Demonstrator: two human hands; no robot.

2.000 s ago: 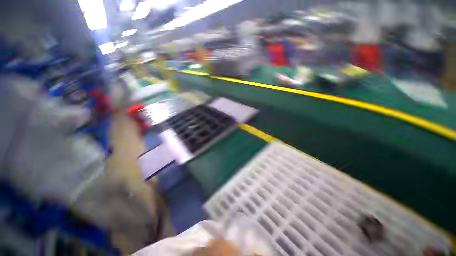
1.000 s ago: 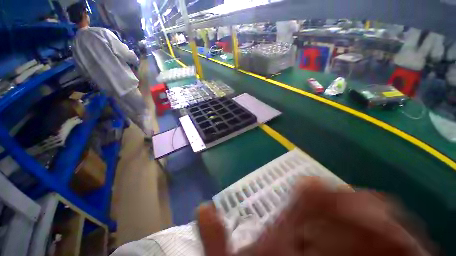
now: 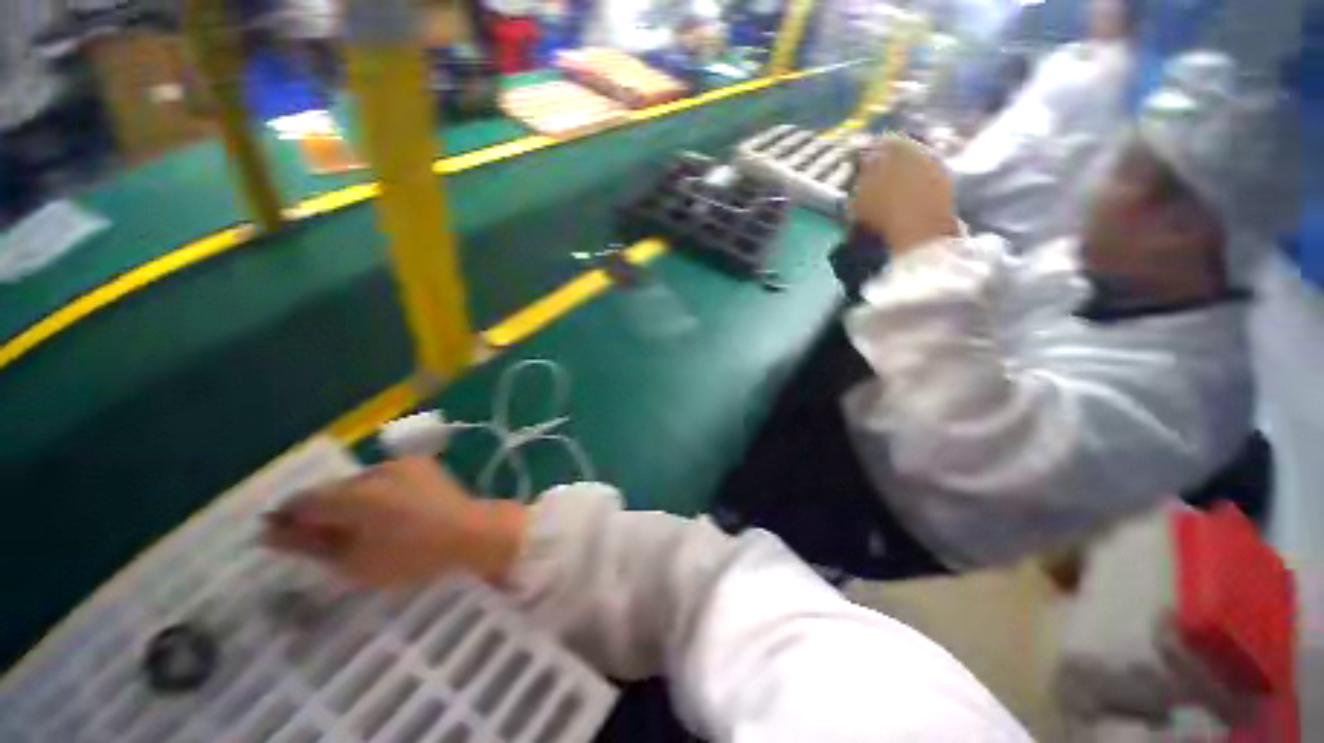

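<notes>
A white slotted foam tray (image 3: 494, 682) lies at the lower left. A small dark, roundish housing (image 3: 180, 659) sits on it, and a blurred greyish small part (image 3: 301, 607) lies to its right. My right hand (image 3: 381, 523) is above the tray's upper part, its sleeve reaching in from the bottom right. The fingers point left and are blurred; I cannot tell whether they hold anything. My left hand is out of the picture.
A white block (image 3: 414, 433) and coiled white cable (image 3: 530, 436) lie beyond my wrist. A clear bag (image 3: 656, 309) and black compartment tray (image 3: 712, 214) lie farther back. A person (image 3: 1045, 392) sits at right. Yellow posts (image 3: 407, 218) edge the conveyor.
The view has swung right, from the aisle and blue racks to the neighbouring person. The large blurred hand seen close up is gone; my right hand now shows over the tray.
</notes>
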